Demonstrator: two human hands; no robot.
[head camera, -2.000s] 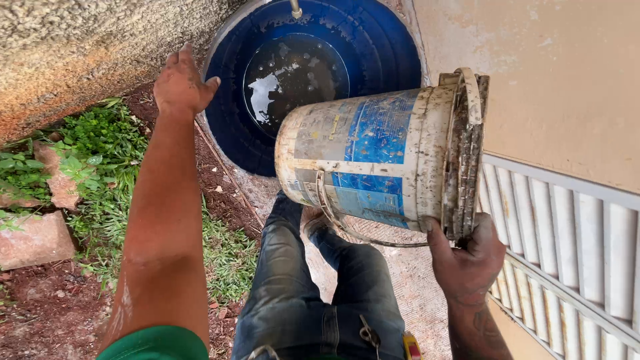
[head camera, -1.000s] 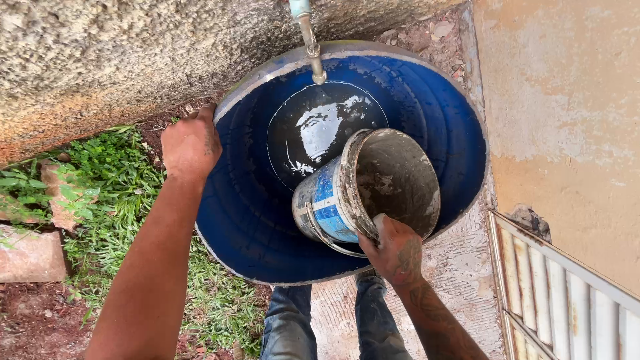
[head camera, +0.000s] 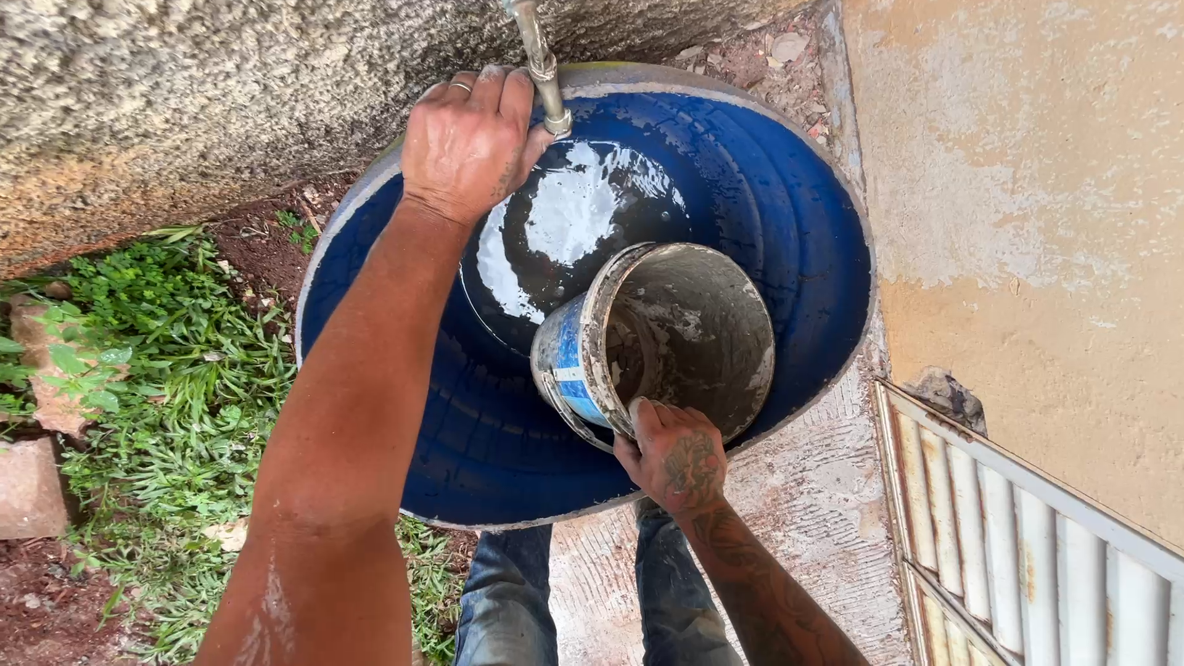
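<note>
A large blue plastic barrel (head camera: 786, 240) stands below me, with dark, light-reflecting water (head camera: 573, 203) at its bottom. Inside its mouth a mortar-stained white and blue plastic bucket (head camera: 689, 314) is tilted, its opening towards me. My right hand (head camera: 675, 453) grips the bucket's near rim. No water can be made out inside the bucket, only grey residue. My left hand (head camera: 472, 139) rests over the barrel's far rim, fingers over the edge, right beside a metal tap (head camera: 546, 83). Whether the thumb touches the tap I cannot tell.
A rough stone-textured wall (head camera: 166, 102) runs behind the barrel. At right are a beige plastered wall (head camera: 1027, 185) and a white slatted metal shutter (head camera: 1036, 536). Grass (head camera: 185, 416) and broken bricks (head camera: 28, 490) lie at left. My legs stand on ridged concrete (head camera: 805, 499) close to the barrel.
The bucket has gone from lying sideways above the near rim to inside the barrel's mouth. My left hand has moved along the rim from the left side to beside the tap.
</note>
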